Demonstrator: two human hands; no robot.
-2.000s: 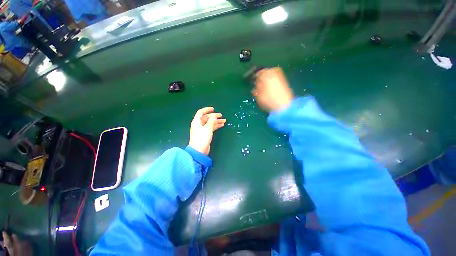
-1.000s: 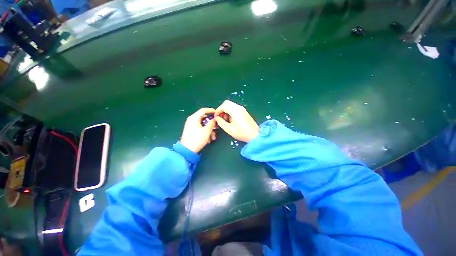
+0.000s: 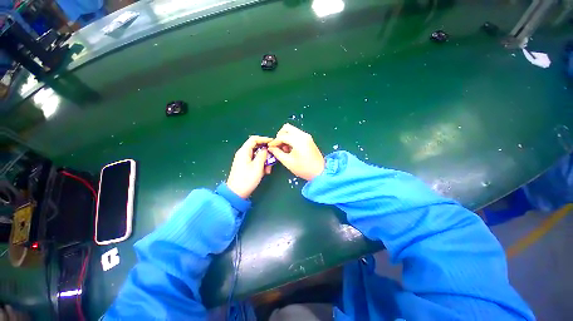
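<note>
My left hand (image 3: 247,167) holds a small dark electronic unit (image 3: 269,157) between its fingertips above the green surface (image 3: 402,88). The unit is mostly hidden by fingers. My right hand (image 3: 298,152) touches it from the right with thumb and fingertips pinched together; whether it grips the unit or a tiny piece cannot be told. White specks (image 3: 293,182) lie scattered below and beyond my hands. Similar black units sit spaced out farther away, one at the left (image 3: 176,108), one at the centre (image 3: 269,62) and one at the right (image 3: 438,36).
A phone (image 3: 115,201) and a small white notched piece (image 3: 110,259) lie at the left. Black equipment with a red cable (image 3: 70,210) stands beyond them. A metal post (image 3: 526,25) and a white scrap (image 3: 538,57) are at the far right. A cord hangs from my left wrist.
Over two seconds my right hand has come back from the far units to my left hand, which now holds a unit. In the last second the hands barely moved; the far units shifted slightly left.
</note>
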